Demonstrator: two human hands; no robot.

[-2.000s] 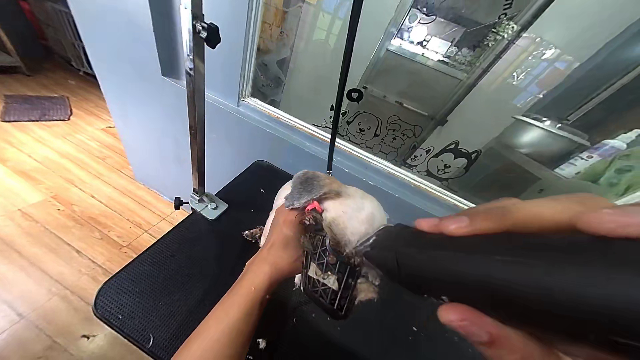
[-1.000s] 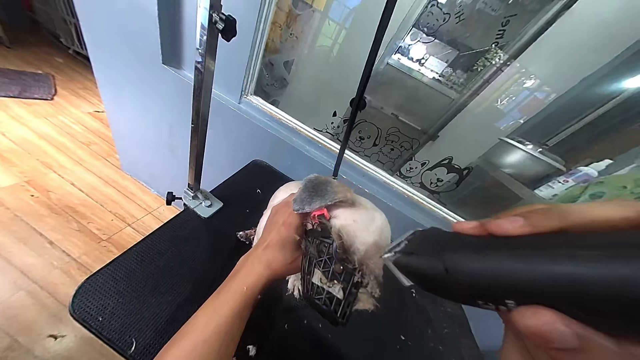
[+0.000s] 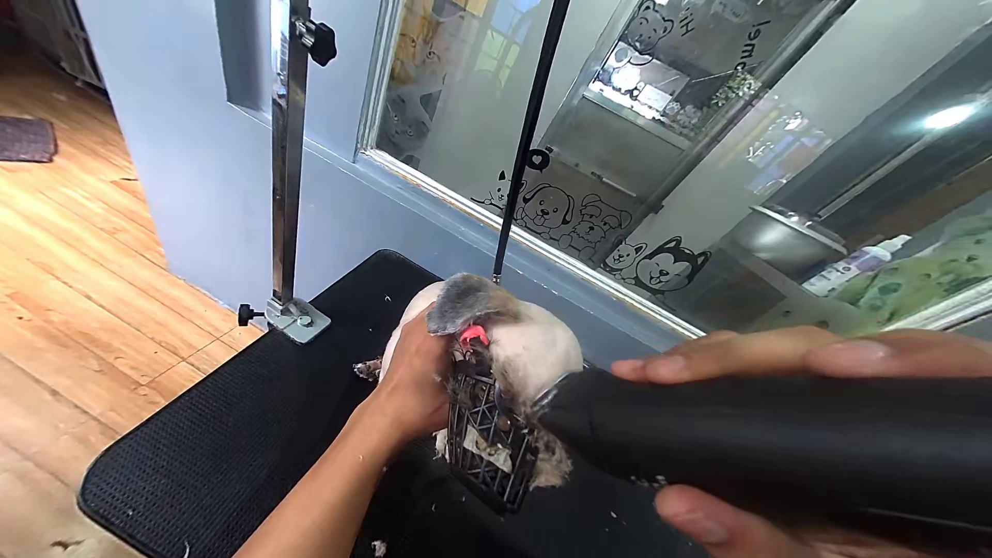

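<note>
A small white dog [image 3: 535,341] with a grey ear [image 3: 465,302] is on the black grooming table, its lower face inside a black lattice muzzle [image 3: 488,446]. Around its neck or head shows a piece of a pink-red band [image 3: 473,335]. My left hand [image 3: 418,376] grips the dog at the side of its head, beside the muzzle; the fingertips are hidden. My right hand [image 3: 744,434] holds a black electric hair clipper [image 3: 744,434], whose blade touches the fur beside the muzzle. Tufts of cut fur [image 3: 552,461] hang there.
The black textured tabletop [image 3: 232,434] bears loose hair. A metal grooming arm [image 3: 287,155] is clamped at its left edge [image 3: 298,319]. A black strap [image 3: 531,139] runs up behind the dog. Beyond stand a grey wall [image 3: 333,209] and a window with animal decals [image 3: 589,221].
The clipper's blade has come from a small gap beside the dog's head, one second ago, to contact with the fur by the muzzle. My left hand has kept its hold.
</note>
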